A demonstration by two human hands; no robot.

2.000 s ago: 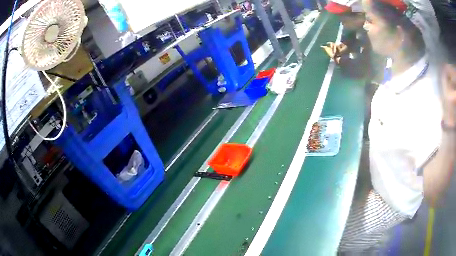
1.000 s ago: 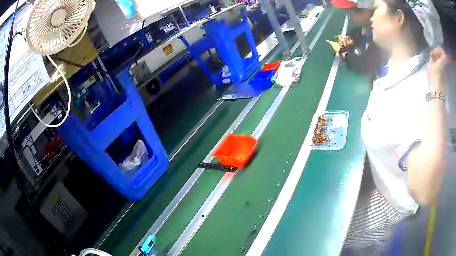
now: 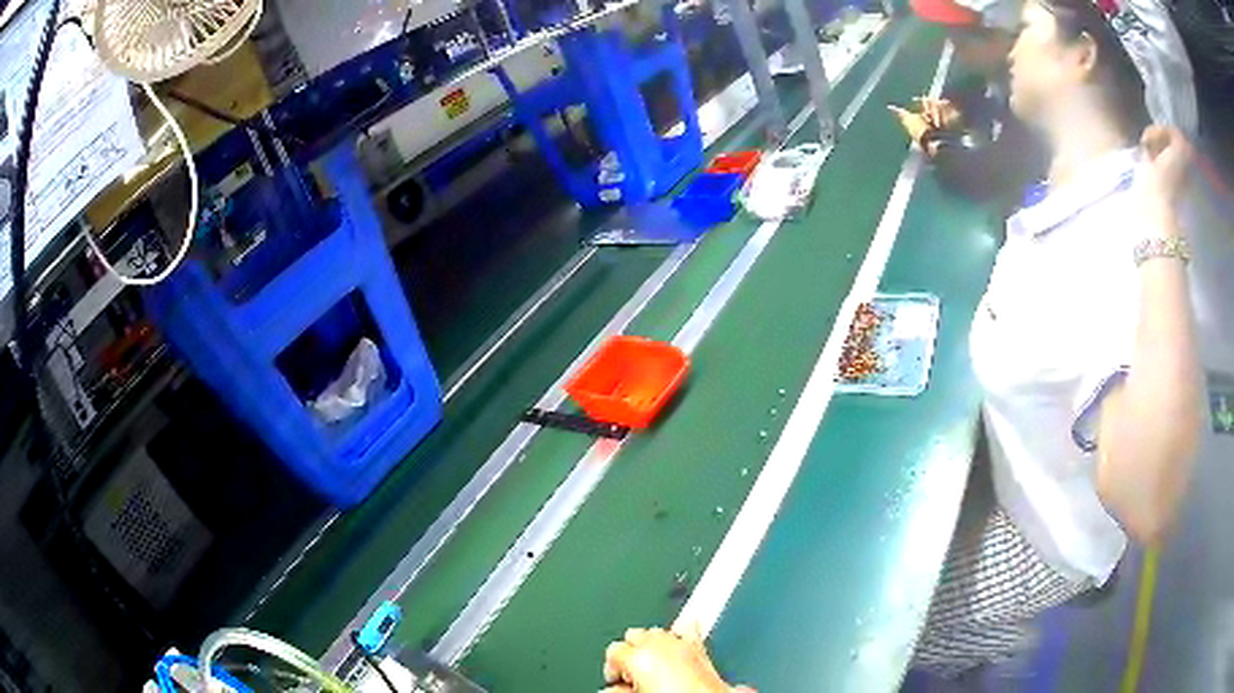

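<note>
My hand (image 3: 666,661) shows at the bottom edge, cut off by the frame, over the white rail of the green conveyor. Only its fingers and part of the back show, and which hand it is cannot be told for certain; it appears to be my right. Whether it holds anything is hidden. My other hand is out of the picture. Nearest in front are the conveyor belt (image 3: 636,542) with small parts dotted on it and, at the bottom left, part of a machine with a clear hose (image 3: 278,650) and a blue piece (image 3: 380,627).
An orange-red tray (image 3: 628,382) sits across the belt's rails beside a black strip (image 3: 574,424). A clear tray (image 3: 909,345) with coppery parts lies on the right bench. A person in white (image 3: 1056,325) is at the right. Blue stools (image 3: 305,339) stand at the left.
A hand has come into view at the bottom edge. The view has tilted down slightly, so more of the machine's hoses show at the bottom left.
</note>
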